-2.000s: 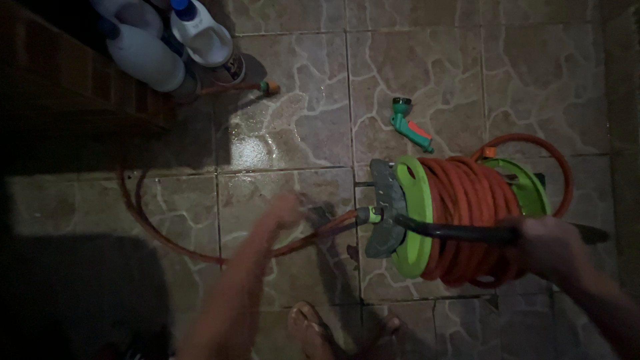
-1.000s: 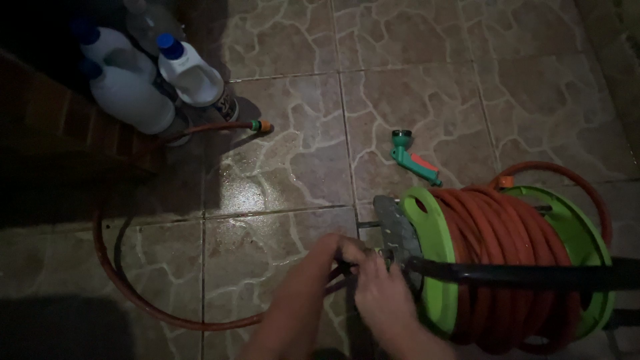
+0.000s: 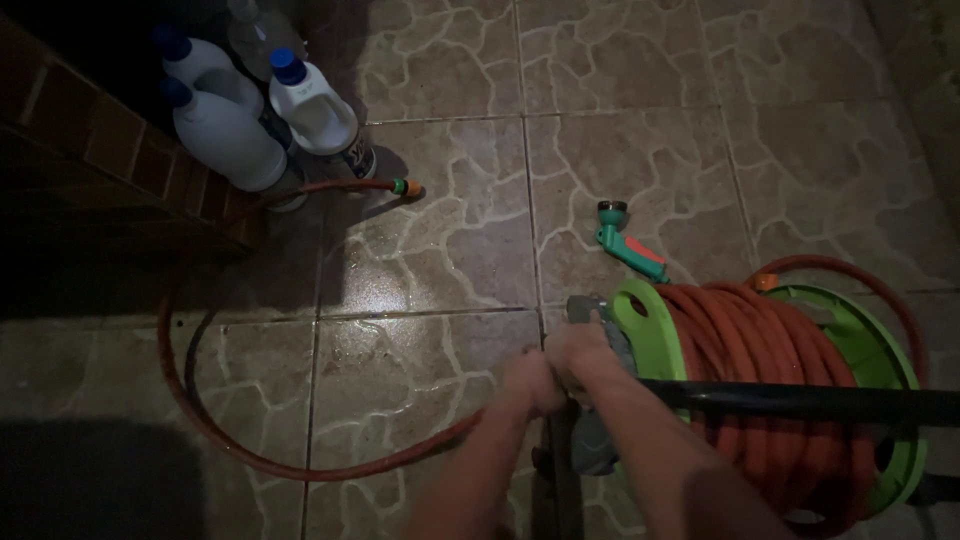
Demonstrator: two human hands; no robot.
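Observation:
An orange garden hose [image 3: 757, 352] is wound on a green hose reel [image 3: 652, 330] at the lower right, with a black bar across it. My left hand [image 3: 531, 381] closes around the hose's free length [image 3: 337, 472] beside the grey hub side of the reel. Touching it, my right hand [image 3: 581, 352] is at the grey part [image 3: 600, 450] of the reel; the fitting between the hands is hidden. The free length loops left over the floor and reappears by the bottles, ending in an orange and green connector [image 3: 407, 187]. A green and orange spray gun [image 3: 634, 251] lies behind the reel.
Several white plastic bottles with blue caps [image 3: 315, 112] and a clear bottle [image 3: 262, 37] stand at the upper left beside a brick ledge [image 3: 150, 165]. The tiled floor [image 3: 420, 352] has a wet patch. A wall edge runs along the upper right.
Two seconds ago my right hand was on the black bar and my left hand was apart from it. Both hands have since come together at the reel's grey side.

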